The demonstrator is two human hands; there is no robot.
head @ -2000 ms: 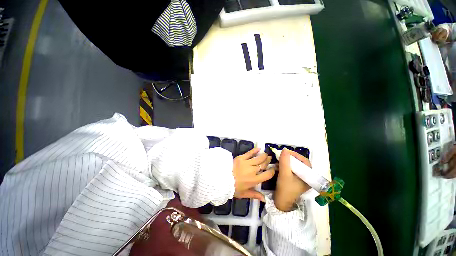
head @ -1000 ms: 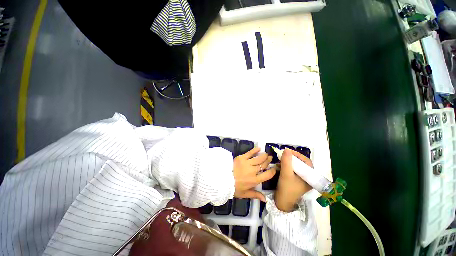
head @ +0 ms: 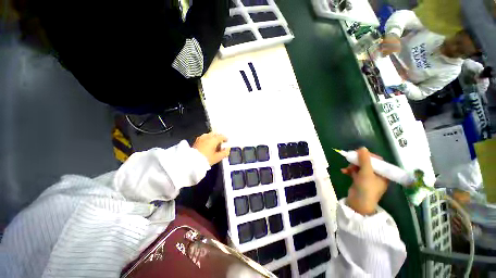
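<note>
The white parts tray (head: 274,190) lies on the bench in front of me, with two columns of pockets. Black housings (head: 252,177) sit in threes in the left column, and darker black parts (head: 297,170) sit in the right column. My left hand (head: 212,148) is at the tray's far left corner, its fingertips near the edge. My right hand (head: 365,182) holds the white glue dispensing syringe (head: 387,171) raised to the right of the tray, its narrow tip pointing left. A pale hose runs from its taped green rear end.
Two black strips (head: 254,76) lie beyond the tray. Another tray (head: 255,45) stands at the bench's far end. A person in dark clothing (head: 130,49) is at the upper left. The green surface (head: 332,89) runs alongside; another person (head: 421,54) works across it.
My right hand has lifted the syringe off the parts and moved right. My left hand has moved off the parts to the tray's far left corner. The view has turned, showing the whole tray more fully.
</note>
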